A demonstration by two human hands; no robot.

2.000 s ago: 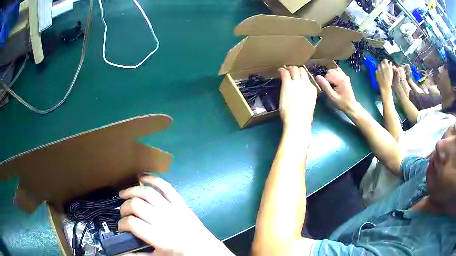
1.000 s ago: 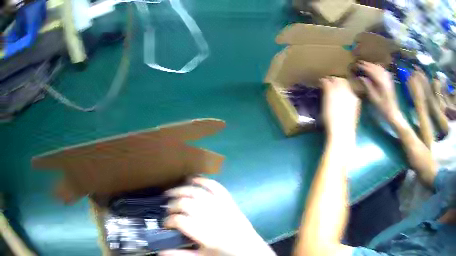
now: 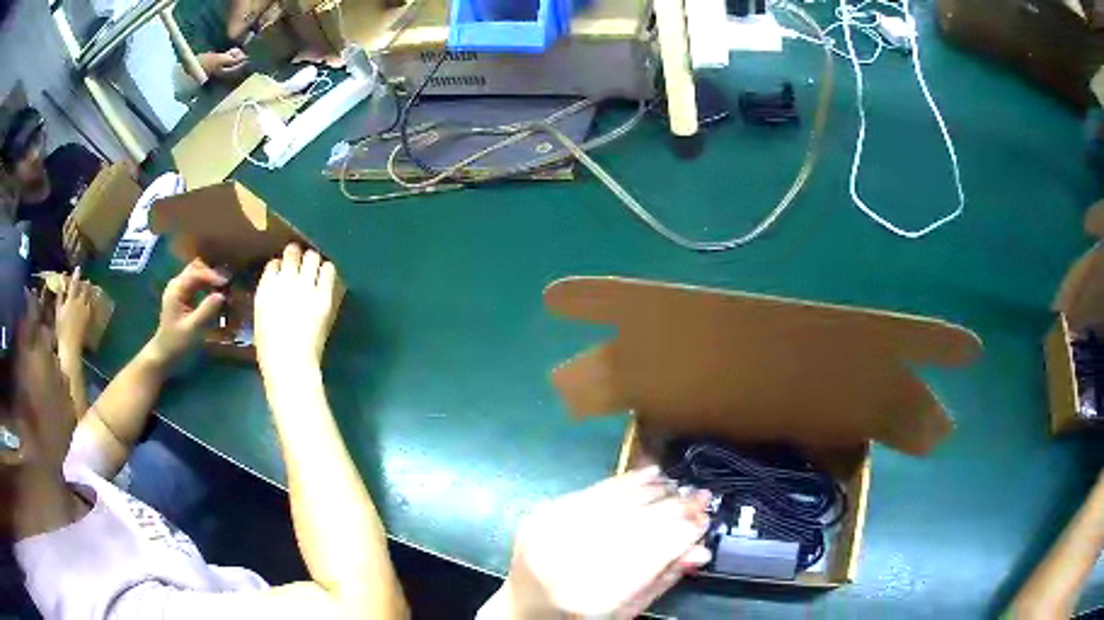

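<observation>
An open brown mailer box point(image 3: 857, 533) stands at the lower right centre, its lid point(image 3: 751, 363) upright behind it. A coiled black cable bundle point(image 3: 775, 484) lies across the back inside. A dark grey power adapter point(image 3: 757, 556) with pale prongs lies at the front. My left hand point(image 3: 605, 539) reaches in from the bottom, its fingertips over the box's front left corner beside the adapter. The fingers are close together; what lies under them is hidden, so a grip cannot be told. My right hand is not in view.
Another person's hands point(image 3: 291, 303) work in a box at left. Another forearm point(image 3: 1065, 557) and open box point(image 3: 1063, 375) are at the right edge. Behind lie a clear-sheathed cable point(image 3: 714, 242), a white cord point(image 3: 908, 230), a blue bin point(image 3: 509, 27) and a power strip point(image 3: 317, 119).
The view has swung left, so my box appears further right. The hand that reached in from the right has left the picture. My left hand now shows at the box's left side.
</observation>
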